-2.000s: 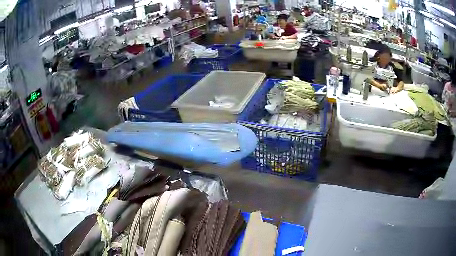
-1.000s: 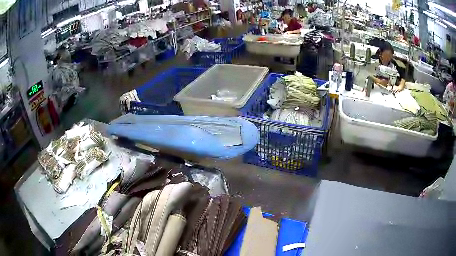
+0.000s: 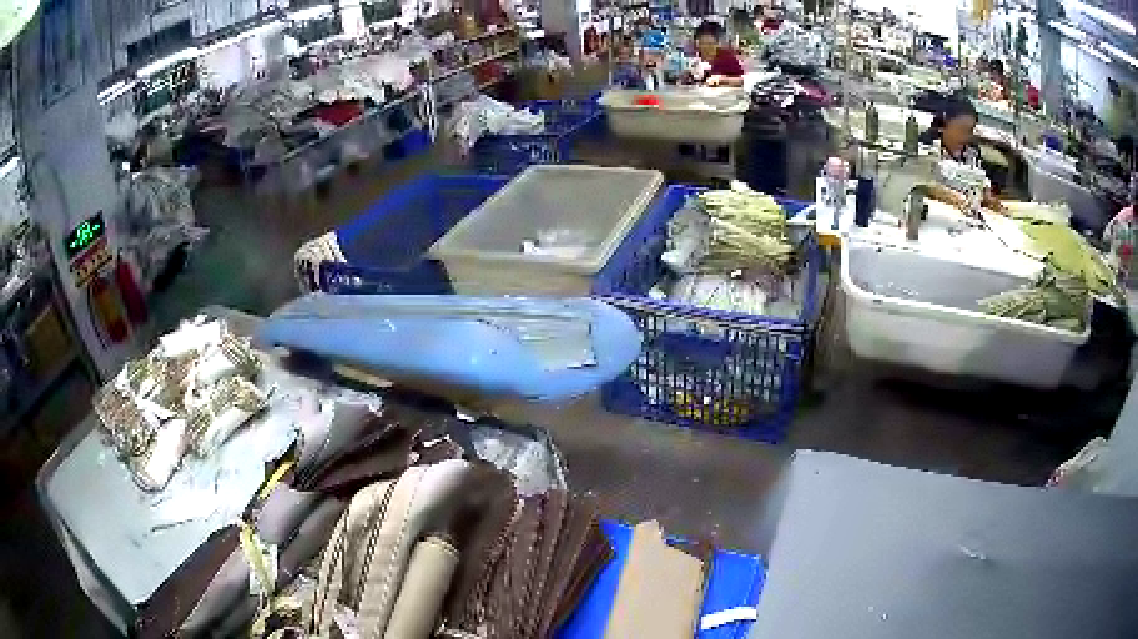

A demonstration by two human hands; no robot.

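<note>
Neither of my hands is in the picture. Nearest in front of me at the bottom lies a thick stack of brown and grey-beige cut pieces (image 3: 530, 562), with rolled beige cloth (image 3: 406, 537) at its middle. A pale yellowish tie (image 3: 260, 556) shows at its left. A flat tan piece (image 3: 658, 584) lies to the right of the stack on a bright blue crate or tray (image 3: 736, 578). The blue-grey table (image 3: 948, 537) fills the lower right and is cut off by the picture's edge.
White-wrapped bundles (image 3: 187, 393) lie on a pale table (image 3: 112, 518) at left. A blue ironing board (image 3: 449, 343) stands beyond the stack. Behind are blue crates (image 3: 711, 375), a beige lidded bin (image 3: 549, 225) and a white tub (image 3: 961, 312). A person (image 3: 961, 156) sits sewing at right.
The view has shifted slightly. The seated person at right has moved their head and arms. The tan piece shows slightly further right in the picture.
</note>
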